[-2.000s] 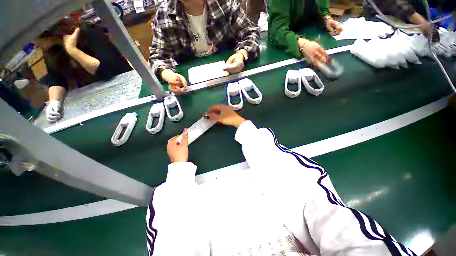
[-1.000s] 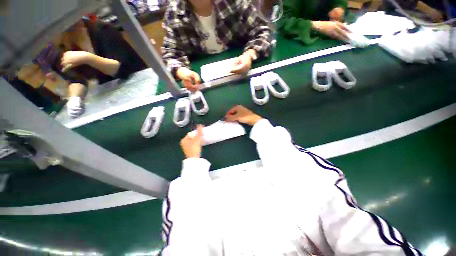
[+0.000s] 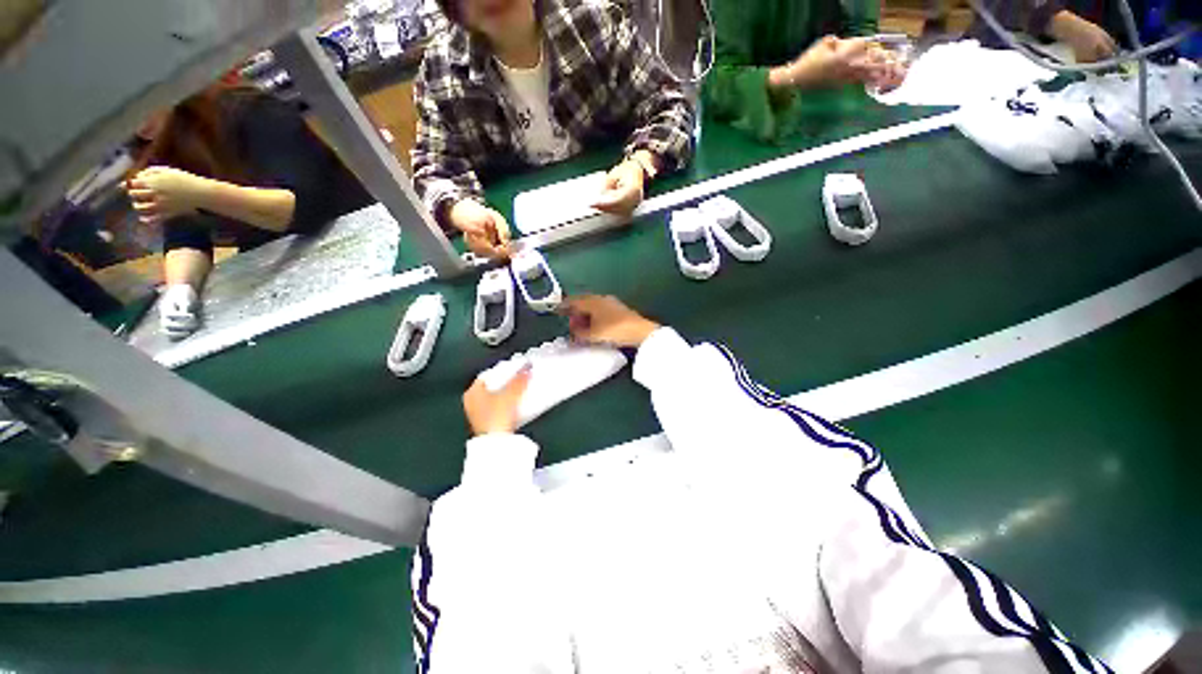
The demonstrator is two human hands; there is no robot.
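My left hand (image 3: pixel 494 403) holds a white sticker sheet (image 3: pixel 564 374) by its left end, above the dark green belt. The sheet looks curved, with small bumps along its upper edge. My right hand (image 3: pixel 609 321) is at the sheet's upper right, its fingertips pinched together; whether a small sticker is between them is too small to tell. White oval housings lie on the belt beyond my hands: one (image 3: pixel 533 281) just left of my right fingertips, one (image 3: pixel 494 307) beside it, one (image 3: pixel 417 335) further left, and a pair (image 3: pixel 695 242) to the right.
Another housing (image 3: pixel 849 208) lies further right. A grey metal post (image 3: pixel 198 395) crosses the left side. A person in plaid opposite holds a white sheet (image 3: pixel 560 202). White plastic bags (image 3: pixel 1028 134) lie at the far right. People in green and black sit opposite; a grey textured sheet (image 3: pixel 297 270) is at left.
The held sheet has turned from a narrow strip to a broader, curved view. One housing of the right-hand pair is gone from the belt. The person in green has raised their hands.
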